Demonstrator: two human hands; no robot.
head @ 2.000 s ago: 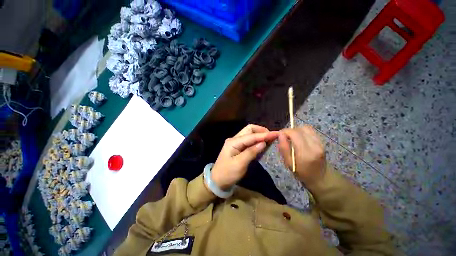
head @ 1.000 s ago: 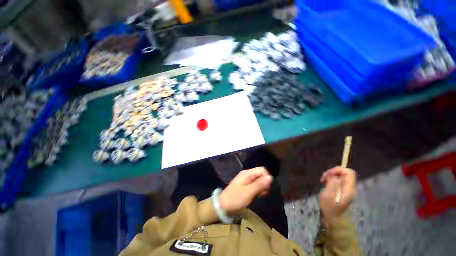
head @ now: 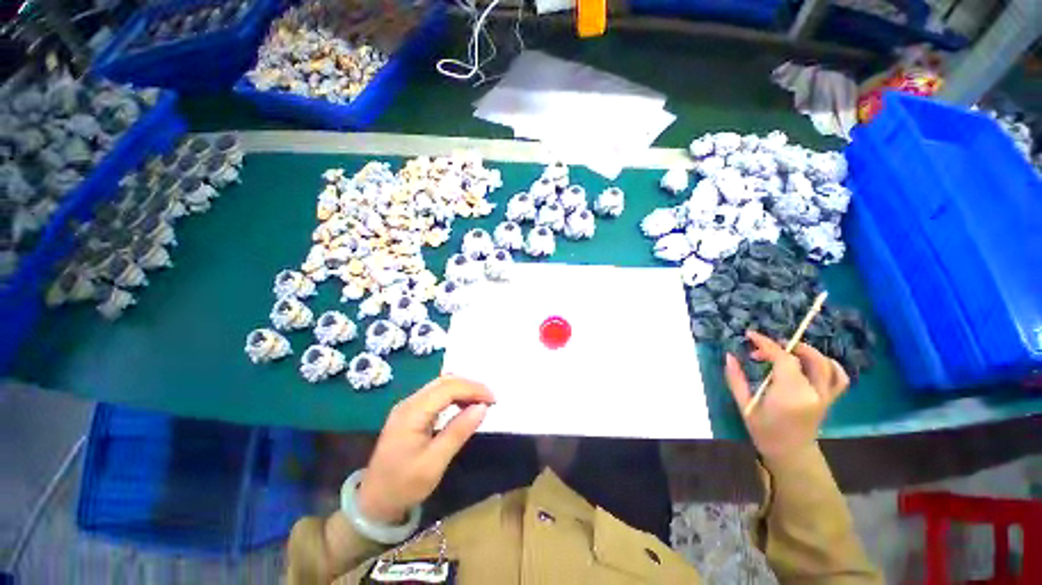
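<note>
My right hand is at the near edge of the heap of dark grey cups. It holds a thin pale stick, tip up and to the right. Thumb and index finger are apart beside the cups; I cannot tell if they touch one. My left hand is over the near left corner of the white sheet, thumb and fingers apart, with nothing visible in it. The red dish lies on the sheet. Pale grey moulded bodies are heaped behind the cups.
Grey-and-yellow pieces are heaped left of the sheet, with rows of grey pieces nearer. Joined pieces stand in rows at far left. Blue trays are stacked at right. Translucent sheets lie behind. A red stool is at lower right.
The view has turned onto the table. My hands, earlier together over the floor, have separated; the right has moved to the dark cups with the stick, the left to the sheet's corner.
</note>
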